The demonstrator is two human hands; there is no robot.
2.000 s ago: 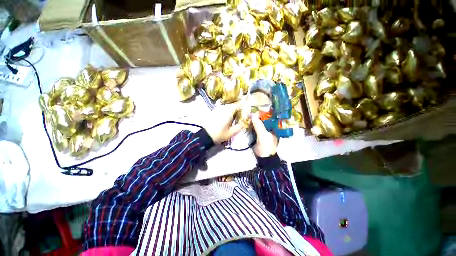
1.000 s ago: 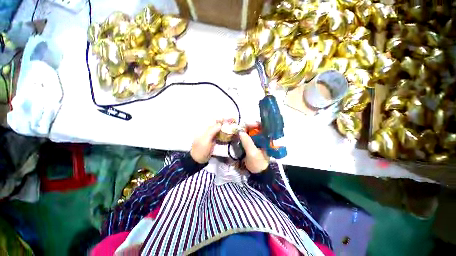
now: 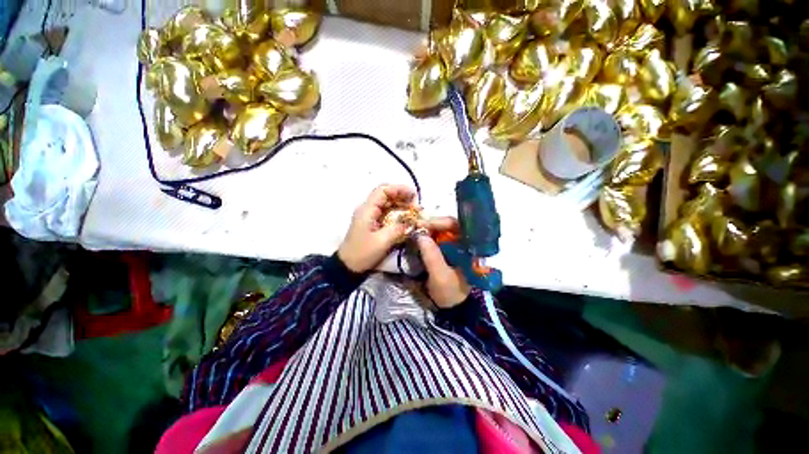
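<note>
A small gold piece (image 3: pixel 404 218) is pinched between the fingertips of both hands near the table's front edge. My left hand (image 3: pixel 371 232) holds it from the left. My right hand (image 3: pixel 442 264) touches it from the right with thumb and finger. The fingers hide much of the piece. The dark teal glue gun (image 3: pixel 479 217) is just right of my right hand, nozzle towards the back and orange trigger beside my fingers. Whether my right hand also grips the gun cannot be told. A pale glue stick (image 3: pixel 519 346) trails from its rear end over the table edge.
A cluster of gold ornaments (image 3: pixel 232 82) lies back left. A black cord with a switch (image 3: pixel 191 195) curves around it. A larger gold pile (image 3: pixel 550 75) is back right, beside a carton of more. A grey-white ring (image 3: pixel 579 146) stands on cardboard (image 3: pixel 523 168). A plastic bag (image 3: pixel 53 173) lies left.
Since the first frame, the view has shifted, and the ring and cardboard are uncovered. The gun is upright in view beside my right hand. Since the second frame, my left fingers have curled more around the piece.
</note>
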